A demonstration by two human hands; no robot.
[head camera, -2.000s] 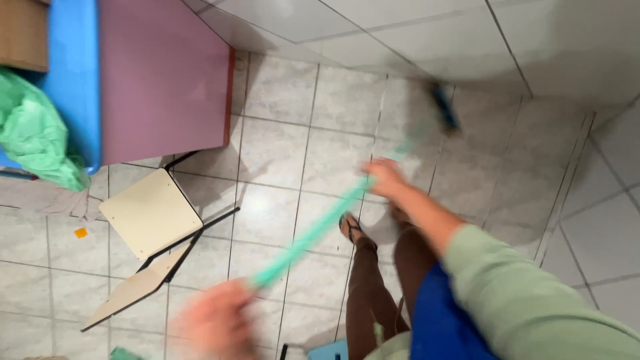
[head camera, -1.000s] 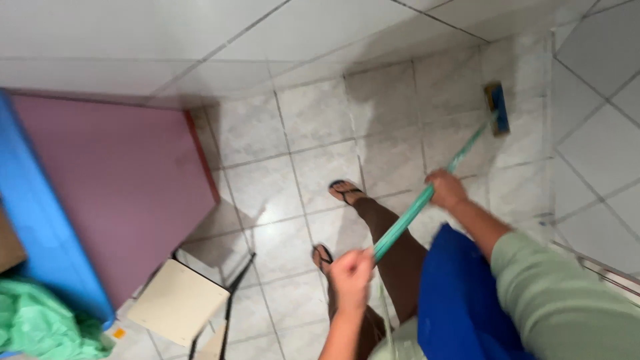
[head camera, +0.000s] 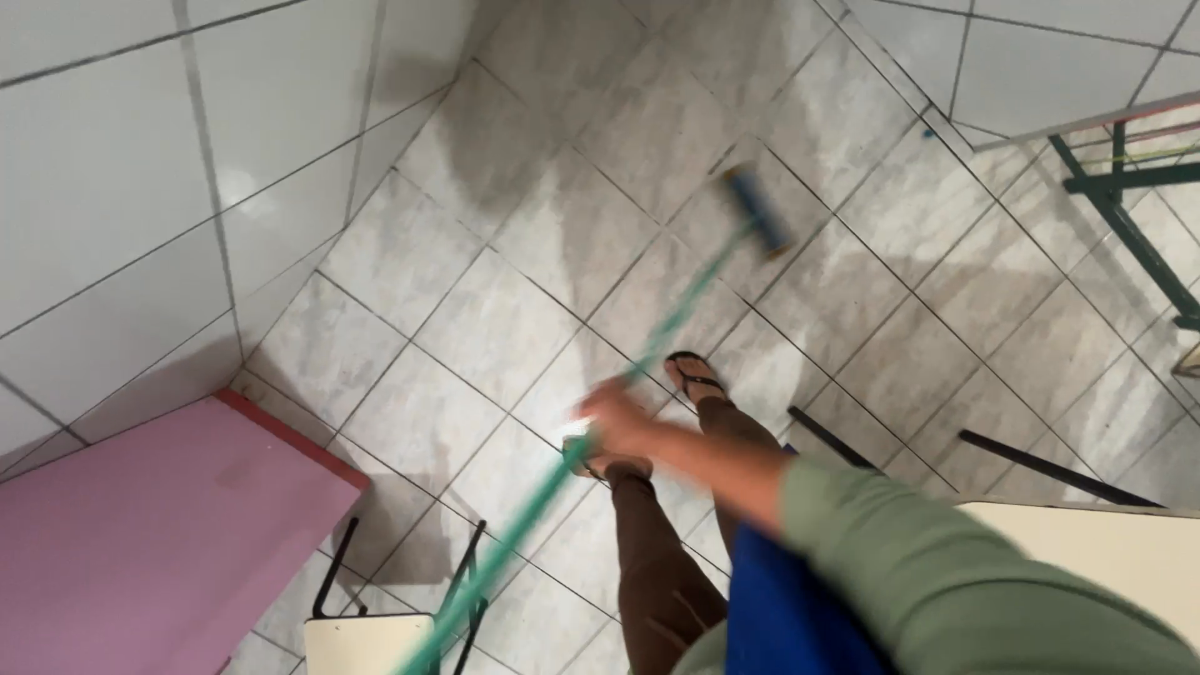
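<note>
My right hand (head camera: 619, 417), blurred, grips the green handle (head camera: 525, 516) of a long-handled broom near its middle. The handle runs from the bottom edge of the view up to the right. At its far end the blue broom head (head camera: 757, 212) rests on or just over the marbled floor tiles (head camera: 487, 291), beyond my feet; contact cannot be told. My left hand is out of view, and the handle's near end is cut off by the bottom edge.
A pink panel (head camera: 169, 534) with a red edge stands at lower left beside the tiled wall (head camera: 112, 187). A cream-seated chair (head camera: 370, 645) is at the bottom. At right are a cream surface (head camera: 1087, 553) with black legs and a dark green metal frame (head camera: 1139, 230). My feet wear flip-flops.
The view has turned and shifted, bringing the green frame and the cream surface at right into sight. My left hand, on the handle in both earlier frames, is out of view. My right hand still holds it.
</note>
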